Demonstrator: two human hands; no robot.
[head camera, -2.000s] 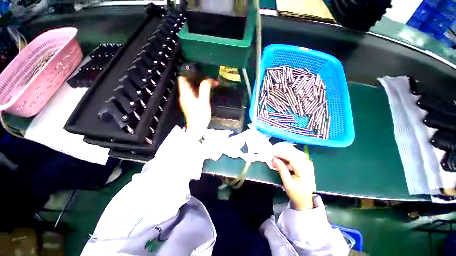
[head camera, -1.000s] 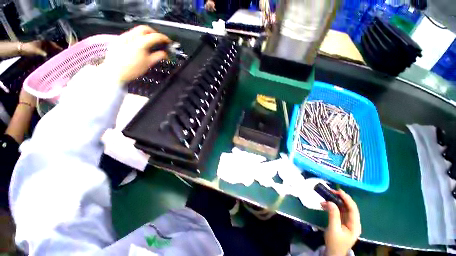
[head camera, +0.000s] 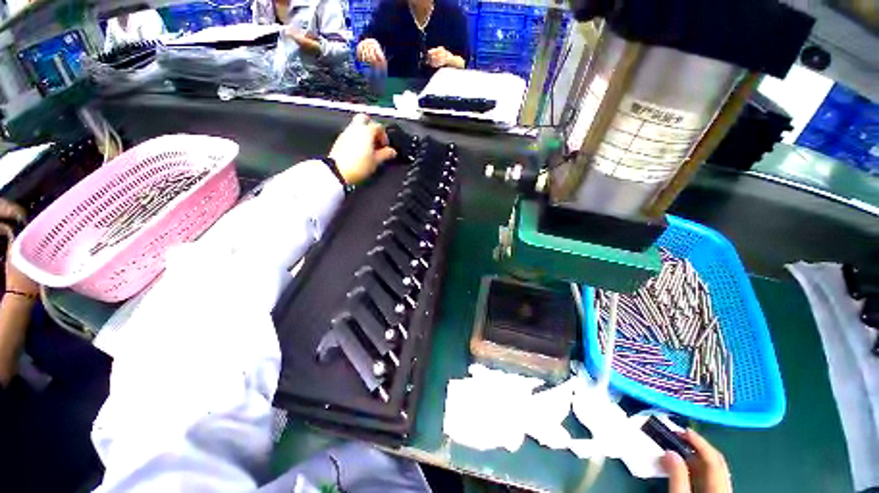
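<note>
The black parts tray (head camera: 328, 332) lies left of centre with a row of assembled parts (head camera: 371, 289), black with silver tips, along its right side. My left hand (head camera: 361, 152) is at the tray's far end, fingers closed on a black part (head camera: 400, 142) by the row. My right hand (head camera: 702, 466) is at the lower right, partly cut off by the frame, holding a black housing (head camera: 667, 436) over the crumpled white cloth (head camera: 511, 412). The fixture block (head camera: 525, 323) stands behind the cloth and holds no visible part.
The bench press (head camera: 646, 144) with its green head (head camera: 578, 248) rises at right centre. The blue basket (head camera: 761, 356) of silver pins is right of the fixture block. A pink basket (head camera: 96, 274) with pins is at left. Other people sit across the conveyor and at the left edge.
My left hand has moved from near the pink basket to the tray's far end. My right hand still holds the black housing. The view has shifted, showing more of the press.
</note>
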